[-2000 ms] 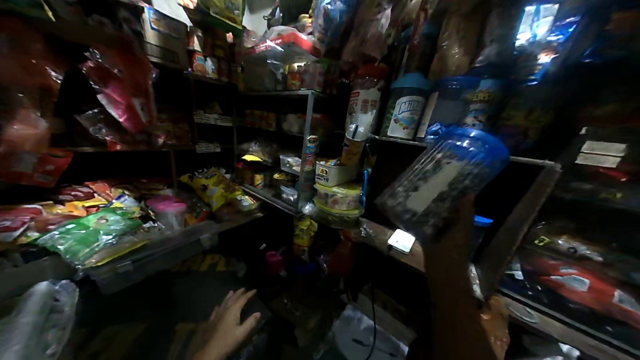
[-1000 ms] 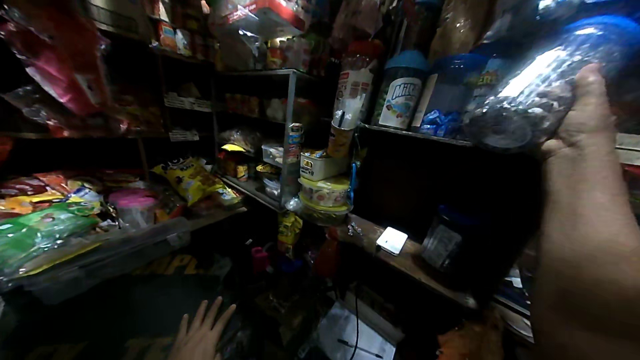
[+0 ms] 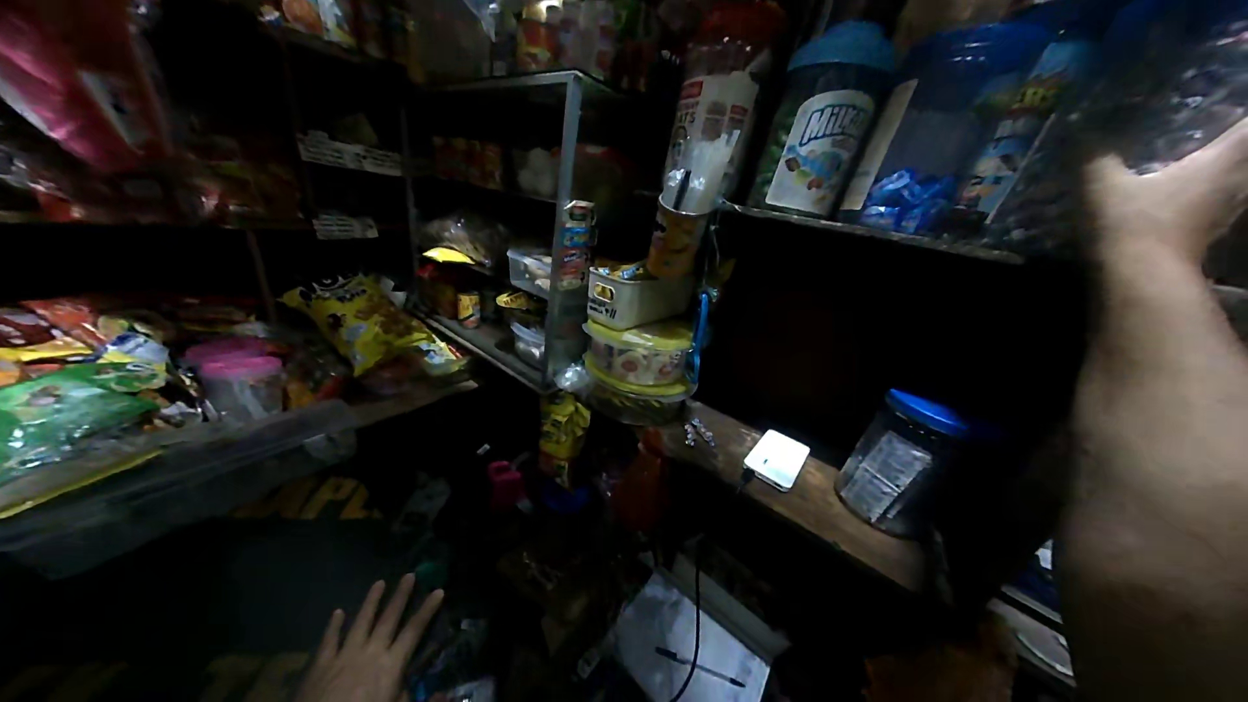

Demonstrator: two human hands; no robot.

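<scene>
At the upper right, my right hand (image 3: 1165, 200) grips a clear plastic jar (image 3: 1160, 107), blurred and partly cut off by the frame edge, beside the shelf of jars. Left of it stand a blue-lidded jar with blue wrapped candies (image 3: 907, 200), a Milkita jar with a teal lid (image 3: 819, 146) and a red-lidded jar (image 3: 717, 117). My left hand (image 3: 370, 643) is low at centre left, fingers spread, holding nothing. Another blue-lidded jar (image 3: 892, 473) stands on the wooden ledge, near a white device (image 3: 776, 458) with a cable.
Yellow-lidded tubs (image 3: 639, 356) and a white basket (image 3: 634, 297) are stacked at the ledge's far end. Snack packets (image 3: 78, 400) fill the left side behind a clear plastic bin (image 3: 185, 478). Below lie a paper (image 3: 682, 634) and a pen (image 3: 697, 667). A metal shelf post (image 3: 565, 224) stands mid-view.
My right hand has raised the jar from in front of the ledge to the upper shelf's right end. My left hand stays low, with its fingers spread.
</scene>
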